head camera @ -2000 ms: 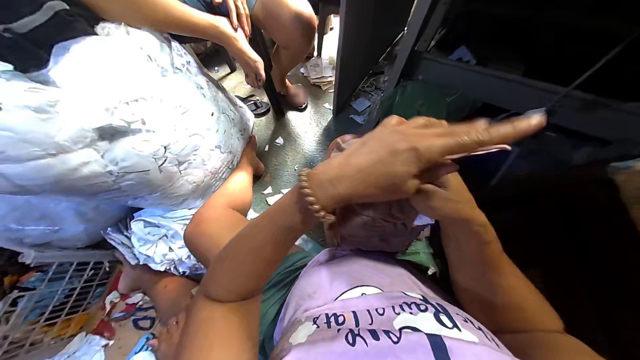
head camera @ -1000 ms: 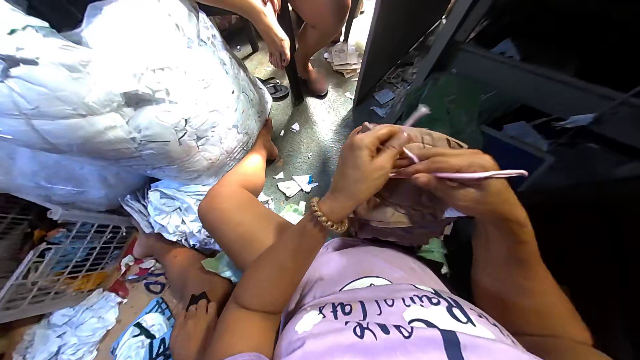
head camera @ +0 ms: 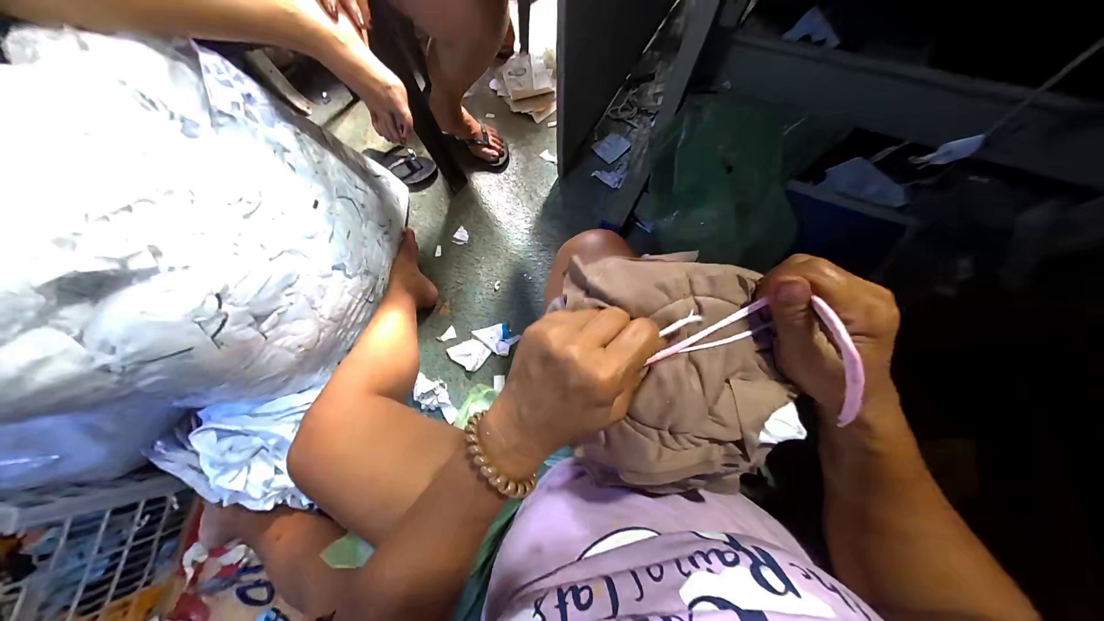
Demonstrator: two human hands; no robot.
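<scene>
A bundle of brown cloth (head camera: 681, 397) rests on the lap, below both hands. My left hand (head camera: 578, 371), with a beaded bracelet (head camera: 496, 461) at its wrist, is closed on the white ends of a thin cord (head camera: 716, 332). The cord runs taut across the top of the bundle to my right hand (head camera: 828, 328), whose thumb presses on it. A pink strip (head camera: 843, 362) curves out from my right hand and hangs over its wrist side. How the cord passes under the bundle is hidden.
A large clear bag of white scraps (head camera: 198, 241) fills the left side, above a white plastic crate (head camera: 103, 543). Another person's foot (head camera: 483, 142) and a loose sandal (head camera: 405, 164) are ahead. Paper scraps (head camera: 470, 354) lie on the floor. A dark metal frame (head camera: 604, 78) stands ahead.
The hands, close together one second ago, have moved apart, with the cord now stretched between them. The brown bundle is more fully seen.
</scene>
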